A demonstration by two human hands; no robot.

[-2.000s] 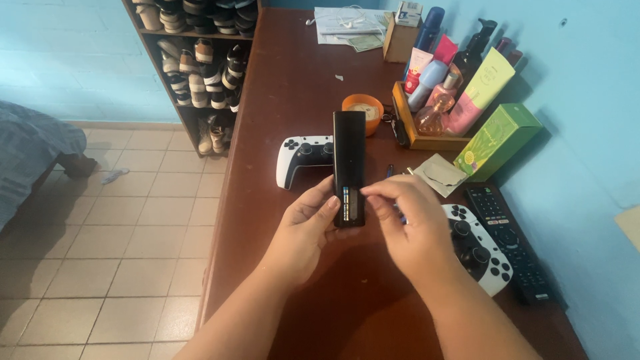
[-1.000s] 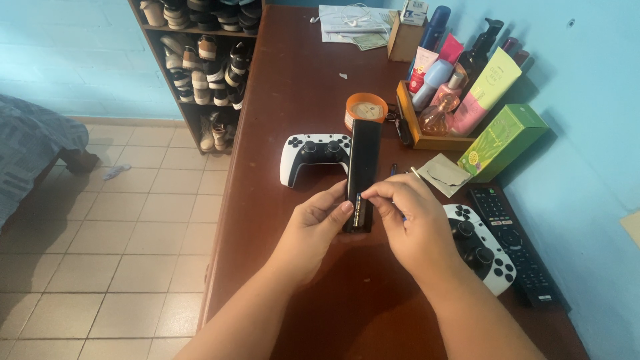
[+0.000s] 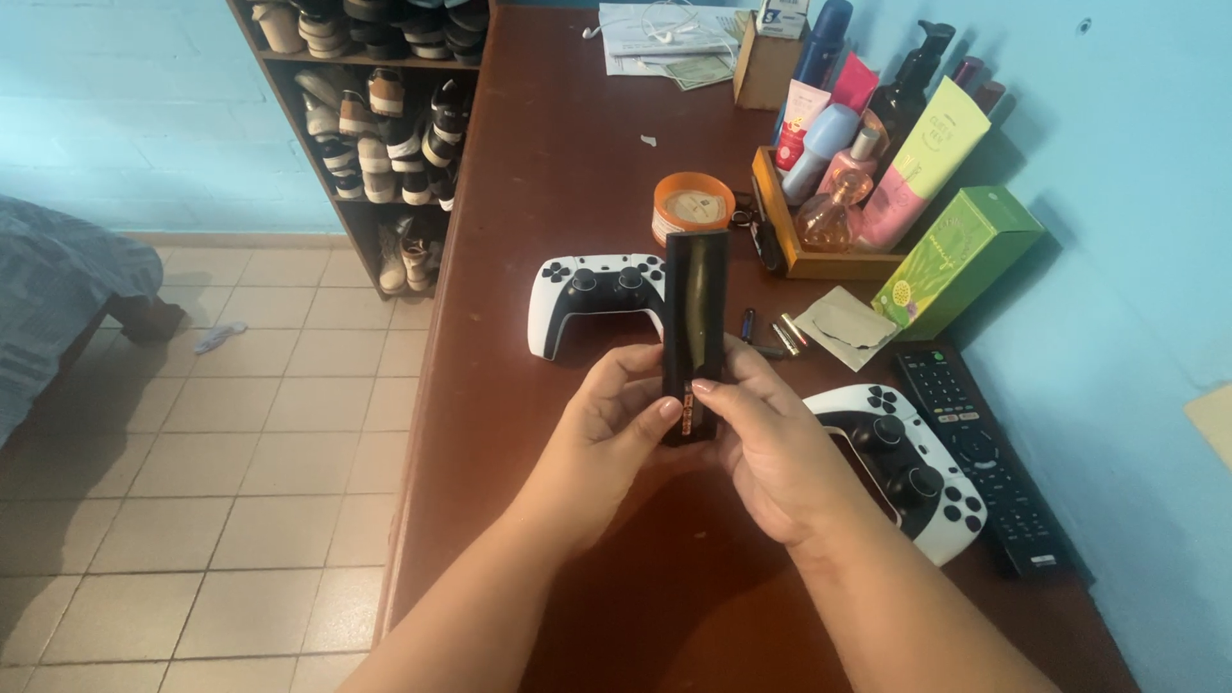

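A slim black device [image 3: 697, 298], with a strip of small coloured markings near its lower end, is held upright over the brown table between my two hands. My left hand [image 3: 616, 423] grips its left side, the thumb beside the strip. On the other side my right hand [image 3: 770, 433] holds it, thumb on the front just above the strip. Behind it to the left lies a white and black game controller [image 3: 602, 281]. A second controller [image 3: 910, 472] rests by my right wrist, partly covered. Several batteries [image 3: 787, 335] lie beyond my right hand.
A black remote control [image 3: 982, 462] lies along the blue wall. Farther back are an orange jar [image 3: 693, 207], a wooden tray [image 3: 837, 264] of bottles and tubes, a green box [image 3: 953, 260], torn paper [image 3: 849, 327] and papers with earphones [image 3: 664, 38]. A shoe rack [image 3: 361, 125] stands left of the table.
My right hand, earlier pinching near the strip with raised fingers, now wraps the device's right side. The device's front now shows a long, glossy reflection.
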